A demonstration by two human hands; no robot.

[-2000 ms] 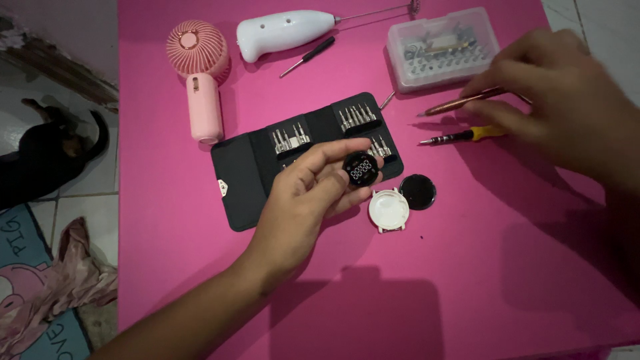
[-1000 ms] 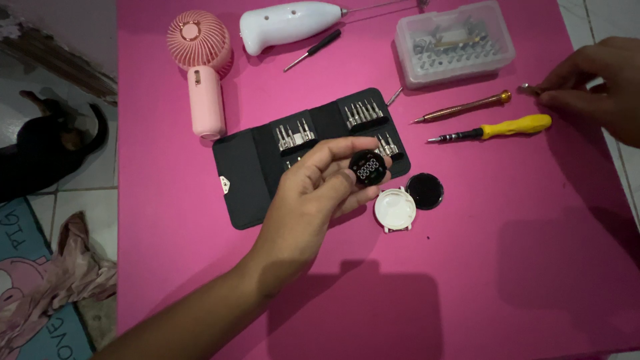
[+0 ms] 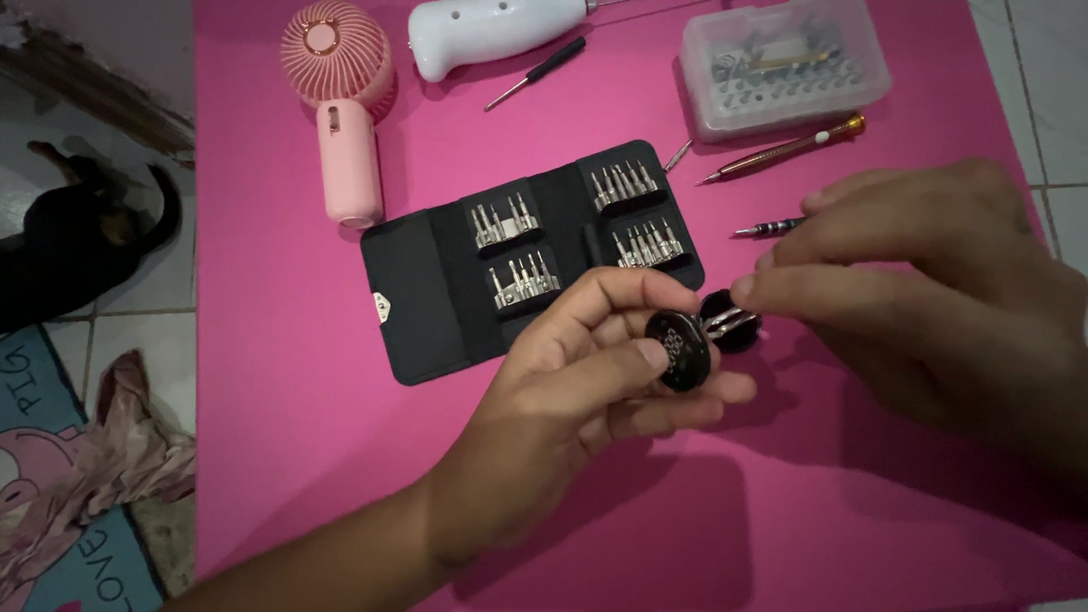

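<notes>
My left hand [image 3: 595, 365] holds a round black digital watch module [image 3: 678, 350] tilted between thumb and fingers. My right hand [image 3: 901, 263] grips metal tweezers [image 3: 727, 323], whose tips are at the module's right edge; whether they touch it is hard to tell. Behind the tweezers, a round black part [image 3: 731, 319] lies on the pink table. The white watch case is hidden behind my left hand. A precision screwdriver [image 3: 769, 228] lies partly under my right hand, and a brown screwdriver [image 3: 782, 151] lies above it. An open black bit wallet [image 3: 442, 289] with several bits lies behind my left hand.
A clear plastic box of bits [image 3: 786, 76] stands at the back right. Farther left are a black-handled screwdriver [image 3: 535, 74], a white handheld frother [image 3: 501, 30] and a pink handheld fan [image 3: 348, 161]. A black dog [image 3: 85, 229] lies on the floor beside the table [image 3: 280, 425].
My right hand has moved from the right edge to the watch module, now with tweezers in it. It laid down the brown screwdriver earlier. My left hand still holds the module, now tilted.
</notes>
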